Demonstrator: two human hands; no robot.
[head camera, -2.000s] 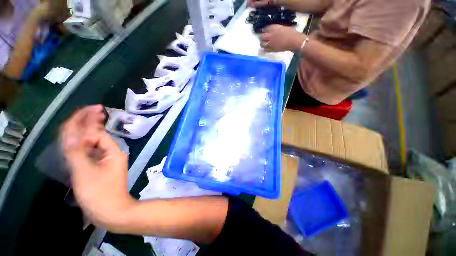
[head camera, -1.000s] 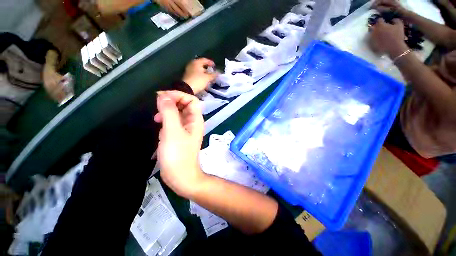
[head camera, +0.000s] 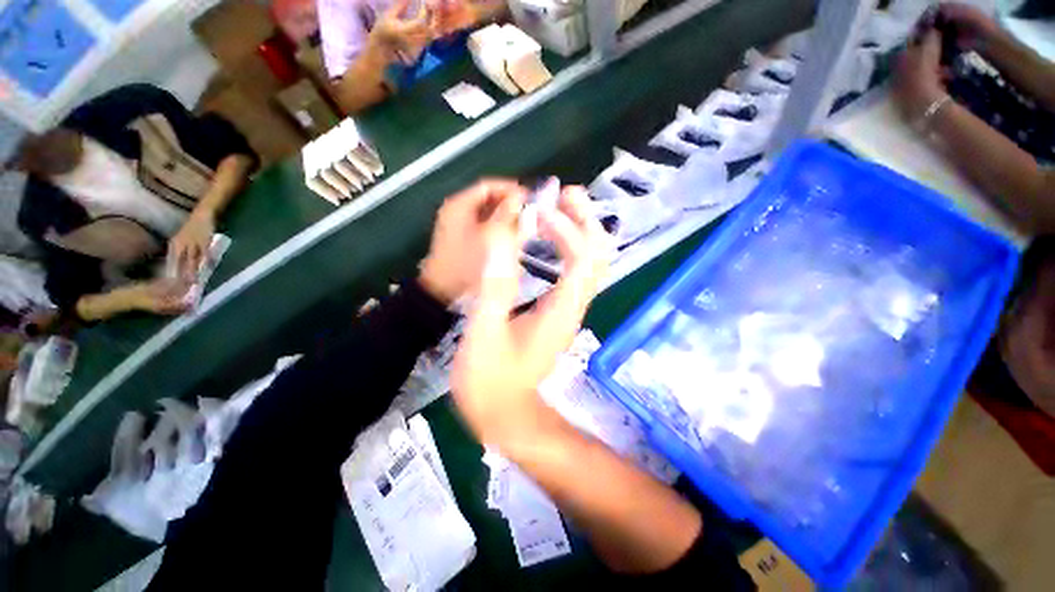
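Observation:
My left hand (head camera: 469, 241) is blurred over the dark green conveyor, its fingers close to those of my right hand (head camera: 538, 306). Something small and pale may be between the fingertips; blur hides what it is. White wrapped products (head camera: 631, 191) with dark middles stand in a row just beyond my hands. A blue tote (head camera: 798, 520) of shiny clear pieces (head camera: 810, 347) lies to the right. My right forearm crosses in front of its lower left corner.
A white blank stack with a barcode (head camera: 405, 509) and loose leaflets (head camera: 538, 520) lie below my hands. More wrapped products (head camera: 174, 457) stand at lower left. Small white boxes (head camera: 341, 162) stand across the pale rail (head camera: 278, 249). Other people work at far left, top and right.
The view has swung left, so the tote sits further right. My right hand, at first alone over the conveyor, is now up beside my left hand, fingers together near the wrapped row.

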